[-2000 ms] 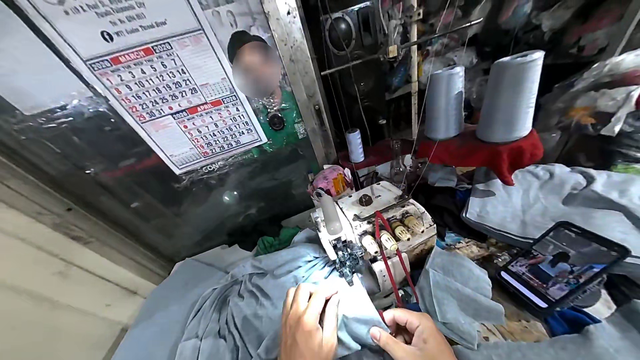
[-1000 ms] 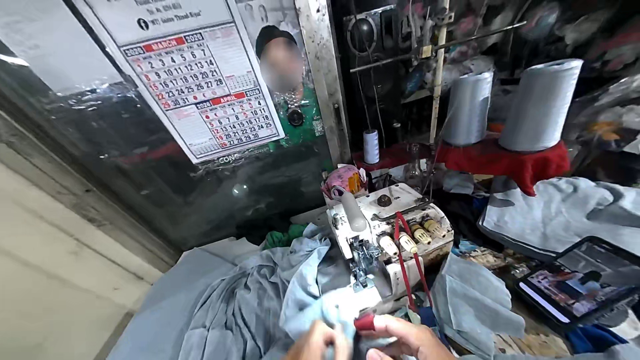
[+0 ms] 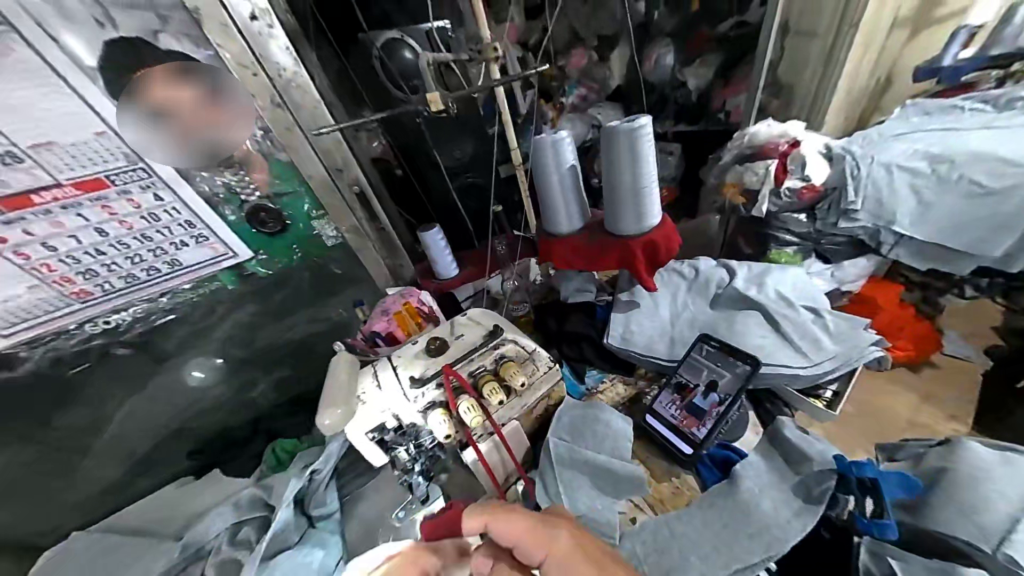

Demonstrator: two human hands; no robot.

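Note:
At the bottom edge of the head view, my left hand (image 3: 428,558) and my right hand (image 3: 544,540) meet just in front of an overlock sewing machine (image 3: 464,352). The fingers of my right hand pinch a piece of dark red fabric (image 3: 442,522), beside the presser foot (image 3: 418,502). My left hand is mostly cut off by the frame, with something pale beside it; its grip is unclear. A red cord (image 3: 488,448) loops down from the machine's tension dials. Grey fabric (image 3: 280,512) lies bunched to the machine's left.
Two grey thread cones (image 3: 632,176) stand on red cloth (image 3: 592,248) behind the machine. A phone (image 3: 700,396) leans at its right, near stacked grey fabric (image 3: 736,312) and a blue plastic clip (image 3: 876,492). A metal post (image 3: 320,136) and a calendar (image 3: 104,224) are at the left.
My hands, first apart on the light grey fabric by the presser foot, have come together, and the red fabric now shows at my right fingers. The view has swung right.

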